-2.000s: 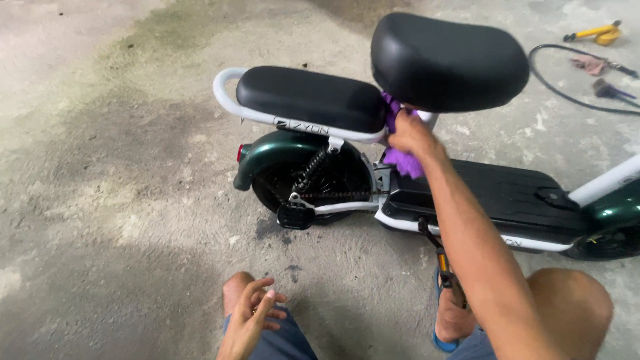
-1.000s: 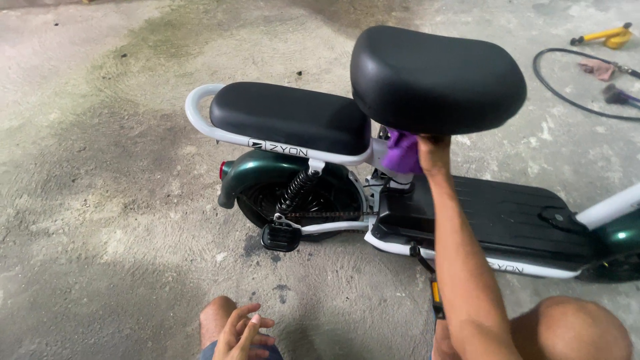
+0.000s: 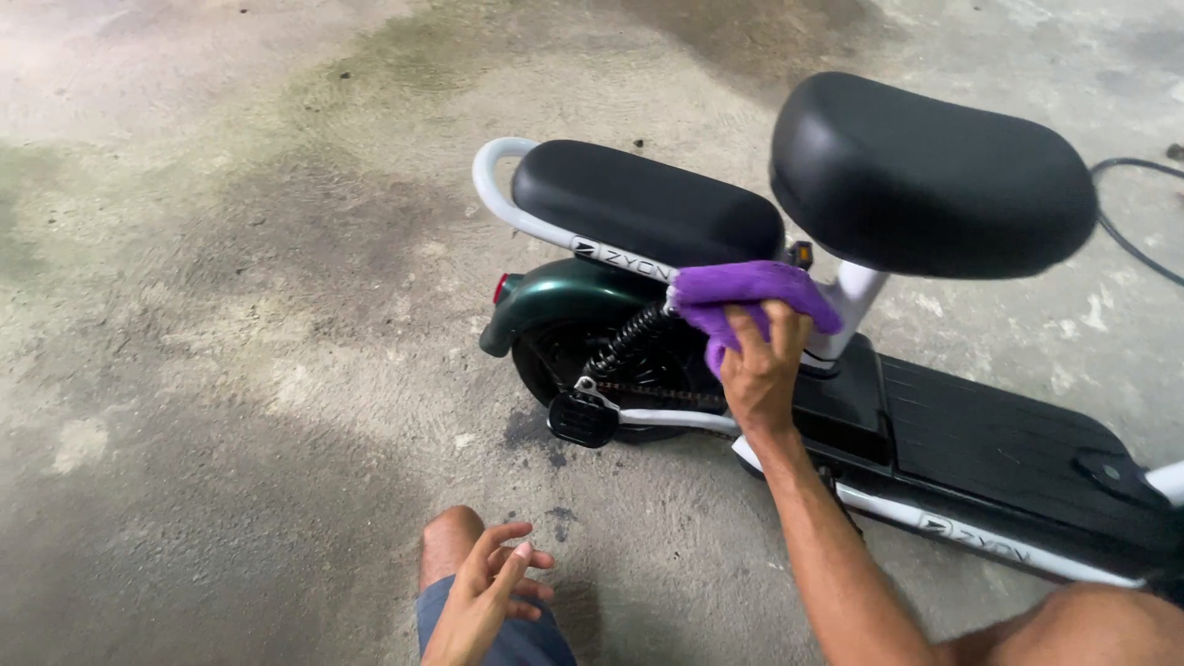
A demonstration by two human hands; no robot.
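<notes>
My right hand (image 3: 766,356) presses a purple cloth (image 3: 754,289) against the white frame tube under the rear seat of an electric scooter. Beneath the long black rear seat (image 3: 647,199) are the green rear fender (image 3: 573,301), a black coil shock absorber (image 3: 631,340) and a black pedal (image 3: 583,419). The larger black front saddle (image 3: 930,176) stands on a white post to the right of the cloth. My left hand (image 3: 495,583) holds nothing; its fingers are spread and bent over my left knee, away from the scooter.
The scooter's black footboard (image 3: 999,425) runs toward the lower right, above my right knee (image 3: 1073,629). A black cable (image 3: 1133,245) curves over the concrete floor (image 3: 231,370) at the right edge. The white rear grab rail (image 3: 490,180) juts out at the left.
My right hand has moved with the purple cloth from the seat post area beneath the front saddle to the tube under the rear seat. The view has shifted left, and the yellow tool has left it.
</notes>
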